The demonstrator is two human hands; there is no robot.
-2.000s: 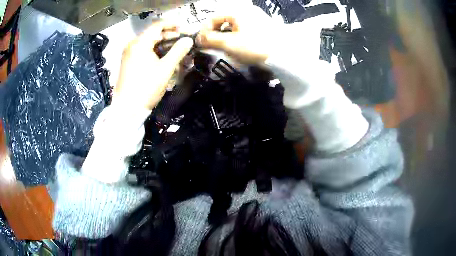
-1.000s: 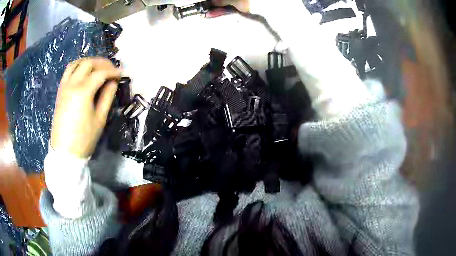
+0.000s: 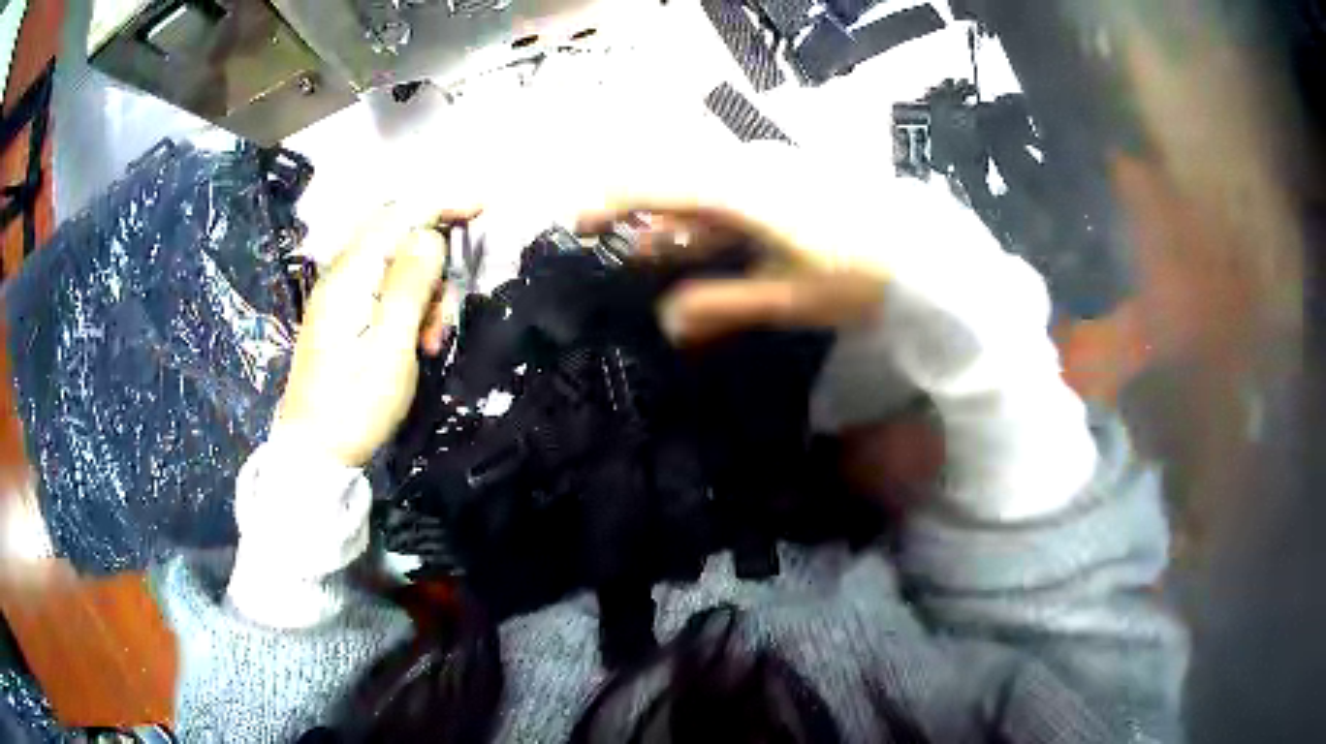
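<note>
A tangled heap of black straps and plastic buckles lies in front of my body. My left hand is at the heap's upper left, its fingers around a small dark buckle. My right hand is blurred over the heap's upper right, thumb apart from the fingers. A small shiny buckle piece shows at its fingertips; whether the hand grips it I cannot tell.
A crinkled dark blue plastic bag stands at the left, with small black buckles along its edge. The grey machine body is at the upper left. Loose dark webbing strips and a black pile lie at the upper right.
My left hand has moved right from beside the bag and now has a small buckle. My right hand has come down from the machine area to the heap.
</note>
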